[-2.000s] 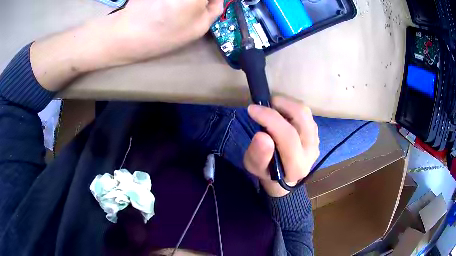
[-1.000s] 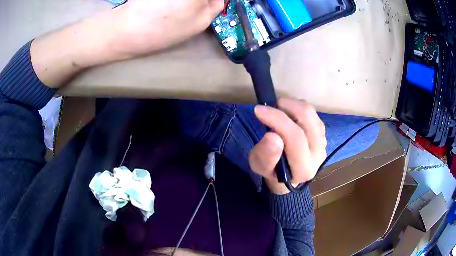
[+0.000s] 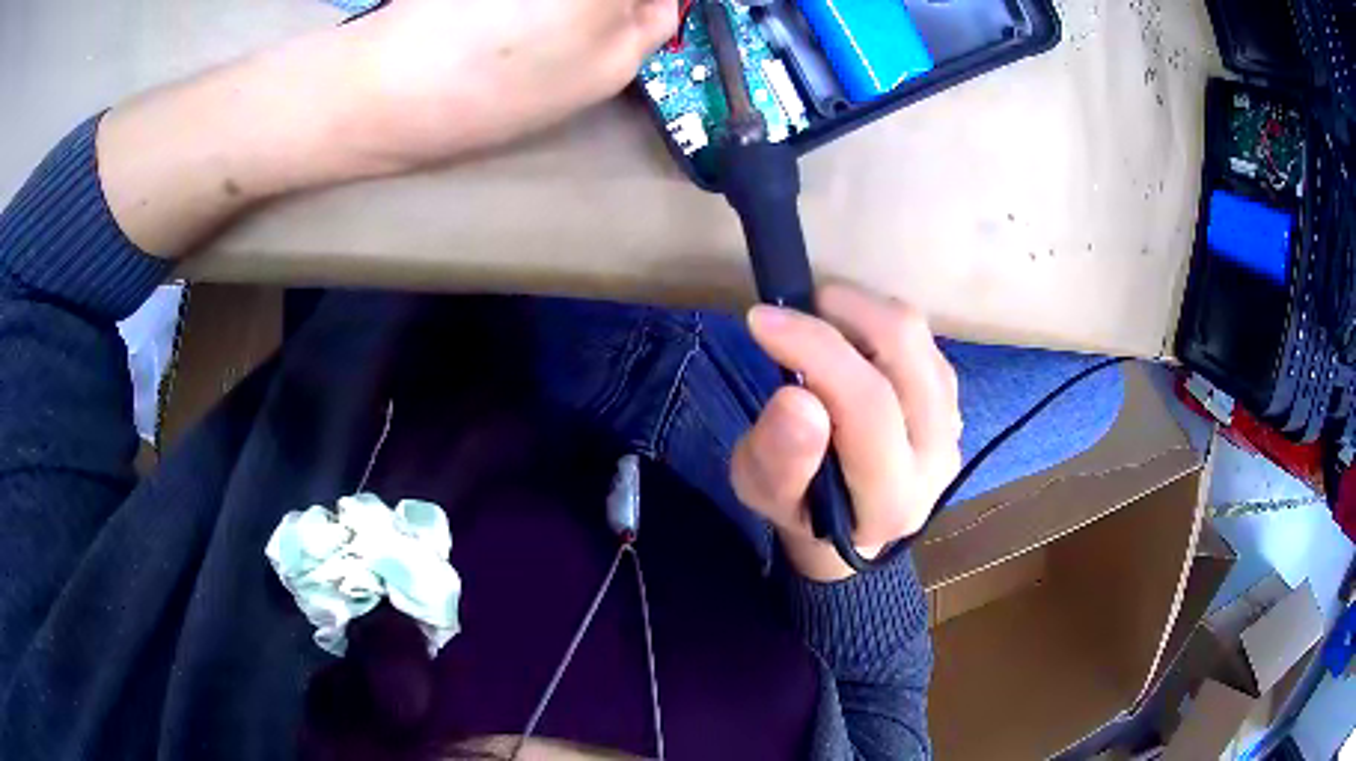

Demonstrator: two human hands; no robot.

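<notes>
My right hand (image 3: 863, 424) holds the soldering iron (image 3: 769, 223) by its black handle. The iron's metal shaft lies over the green circuit board (image 3: 687, 104), and its tip is at the top edge of the picture. The board sits in the left end of the black housing (image 3: 974, 57), beside a bright blue battery (image 3: 867, 45). My left hand (image 3: 513, 60) is at the board's upper left, fingertips cut off by the top edge, by a short red wire (image 3: 683, 21). Whether its fingers grip the wire is hidden.
Black units stand in a row at the right, one showing a blue battery (image 3: 1249, 235). Dark specks lie on the tan surface (image 3: 521, 231). The black cord (image 3: 1026, 424) runs right from the iron. An open cardboard box (image 3: 1041, 625) is below right.
The iron and my right hand moved slightly down and right, then slightly back up and left. My left hand stays by the board with only small shifts.
</notes>
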